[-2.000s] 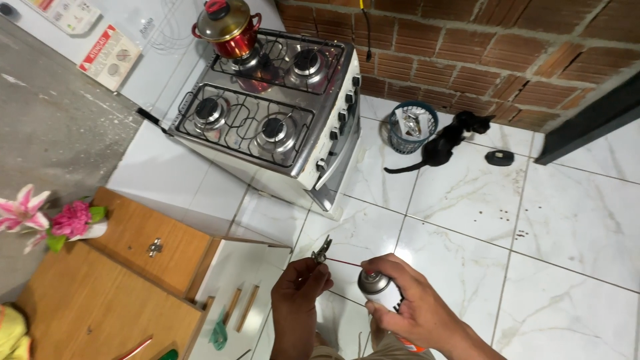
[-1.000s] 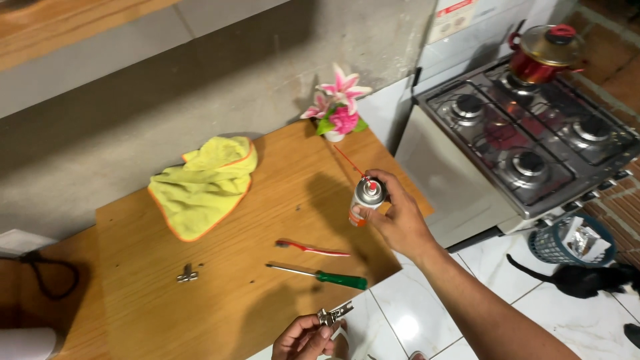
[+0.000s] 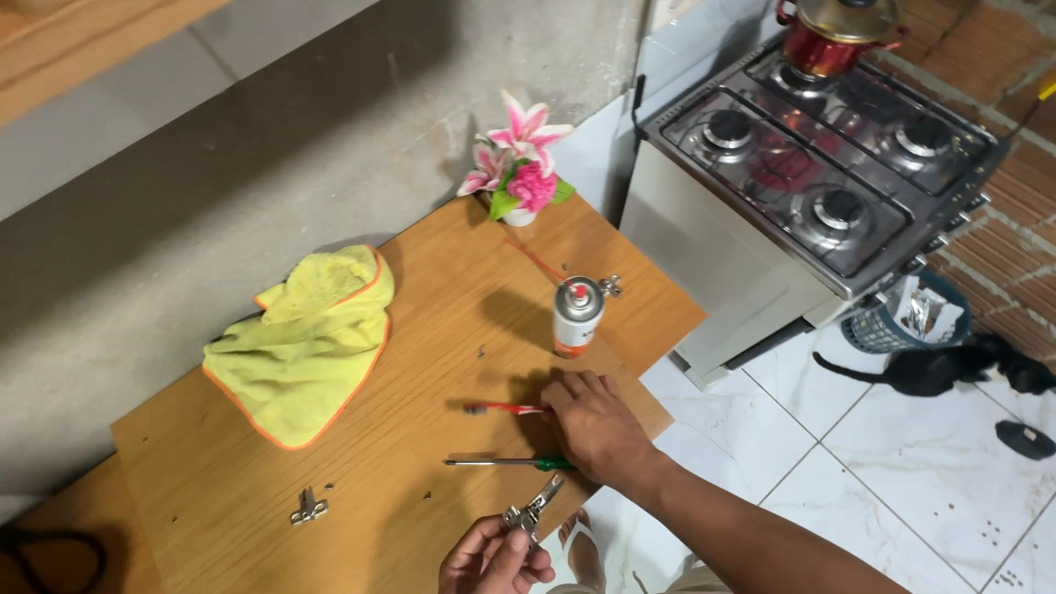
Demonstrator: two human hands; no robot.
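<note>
At the bottom middle, my left hand holds a metal hinge between thumb and fingers. My right hand is on the wooden board, its fingers at the handle end of a red toothbrush; whether they grip it is hidden. Just below lies a screwdriver with a green handle, partly behind that hand. A spray can with a red nozzle stands upright beyond the right hand, a metal hinge part beside it. Another metal hinge part rests at lower left.
A yellow cloth with orange edging lies at the left. Artificial flowers stand by the wall. At right are a gas stove with a red pot, a basket and a black cat. Small screws lie on the board.
The spray can, in my right hand before, now stands on the board. My right hand has moved to the toothbrush. The view swung from the stove toward the board.
</note>
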